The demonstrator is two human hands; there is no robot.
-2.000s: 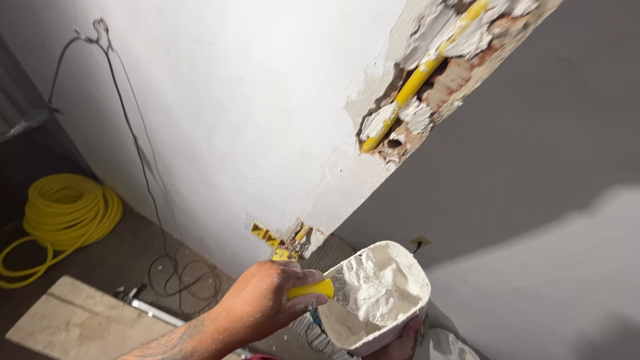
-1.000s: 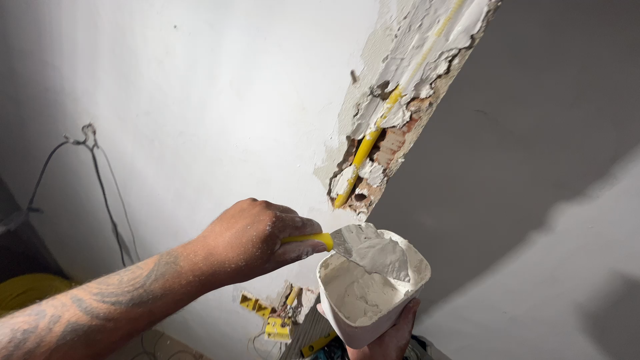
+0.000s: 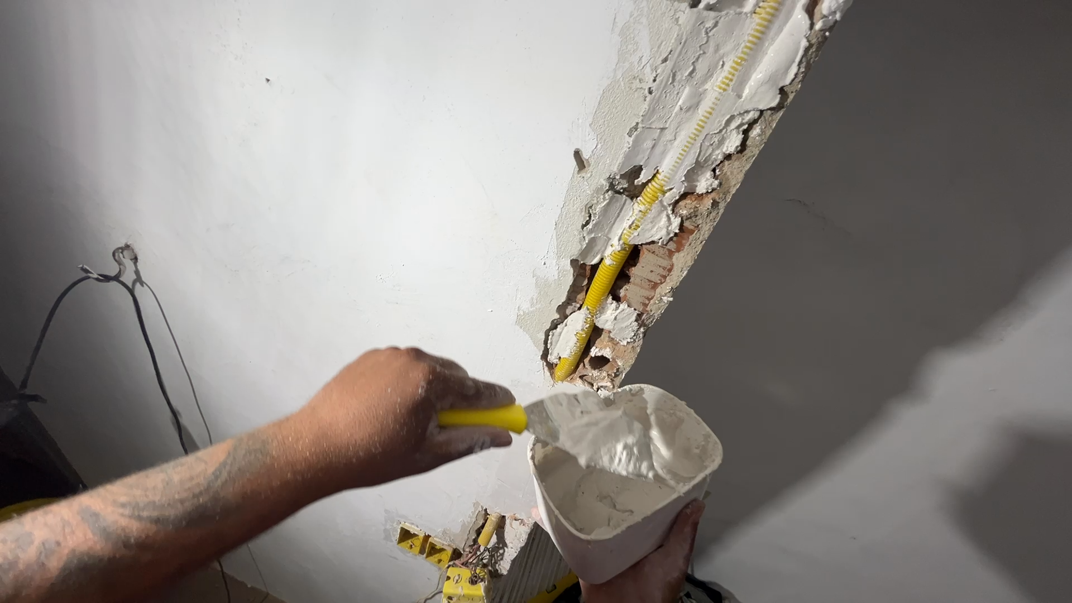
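My left hand (image 3: 402,419) reaches in from the left and grips the yellow handle of a putty knife (image 3: 483,418). The knife's blade carries white filler (image 3: 615,440) over the opening of a white plastic tub (image 3: 607,553). My right hand (image 3: 657,565) holds the tub from below; the tub hides part of this hand. More filler coats the tub's inside. Just above the tub is the lower end of a broken-out channel in the wall corner, where yellow corrugated conduit (image 3: 607,280) runs over exposed brick. Higher up, white filler partly covers the conduit.
Yellow electrical boxes (image 3: 463,584) with wires sit in broken wall at the bottom. Dark cables (image 3: 149,335) hang from a hole in the white wall (image 3: 377,167) at left. A shaded wall face (image 3: 796,276) lies right of the corner. A small peg (image 3: 579,159) sticks out beside the channel.
The view has shifted; the floor and most of the yellow coil seen at first are out of sight. The tub and knife are now right below the channel's end. Both hands have kept their holds.
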